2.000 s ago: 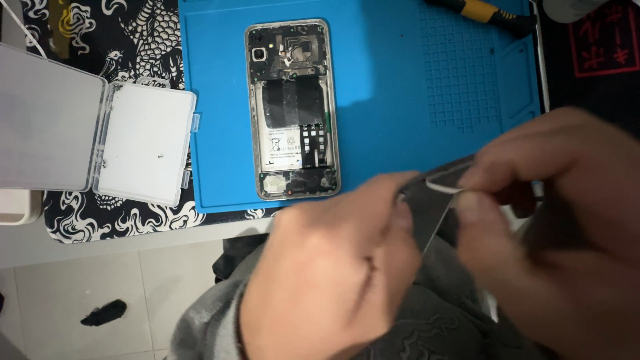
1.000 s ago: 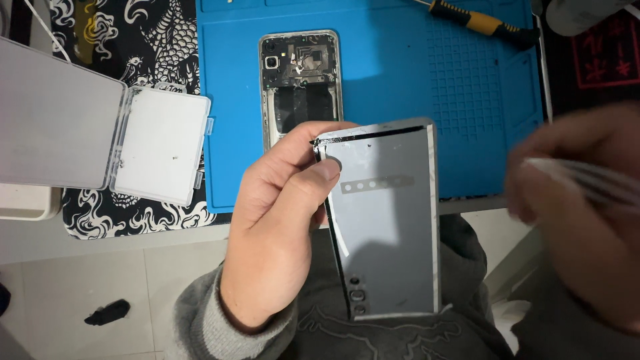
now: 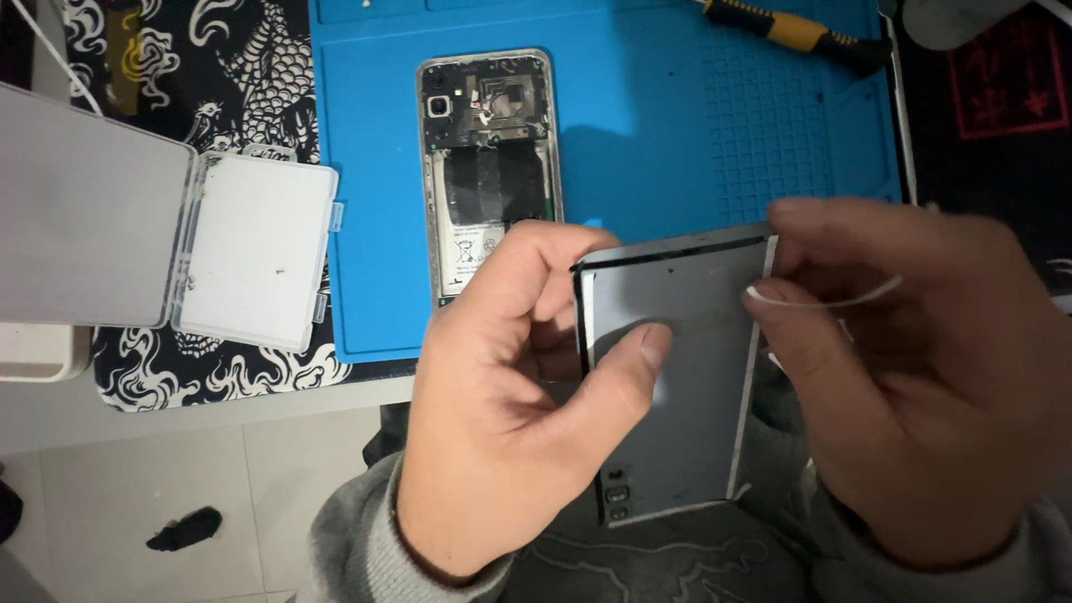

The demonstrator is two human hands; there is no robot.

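My left hand [image 3: 536, 402] holds a grey phone back cover [image 3: 695, 377], inner face up, its thumb lying on the panel. Black adhesive runs along the cover's top and left edges, white strips along parts of the sides and bottom. At the cover's top right corner is my right hand [image 3: 921, 377], with a thin white strip [image 3: 825, 301] pinched at its thumb. Behind them an opened smartphone [image 3: 490, 167] lies on the blue silicone mat [image 3: 636, 167], its camera, board and battery showing; its lower part is hidden by my left hand.
A clear plastic case [image 3: 260, 251] with its lid open lies at left on a black-and-white patterned desk mat [image 3: 159, 368]. A yellow-and-black screwdriver [image 3: 791, 32] rests at the blue mat's top right. A dark object [image 3: 186, 528] is on the tiled floor.
A second ago my right hand was away from the cover at the right, blurred, with white strips; now it is at the cover's top right corner. The cover stays in my left hand.
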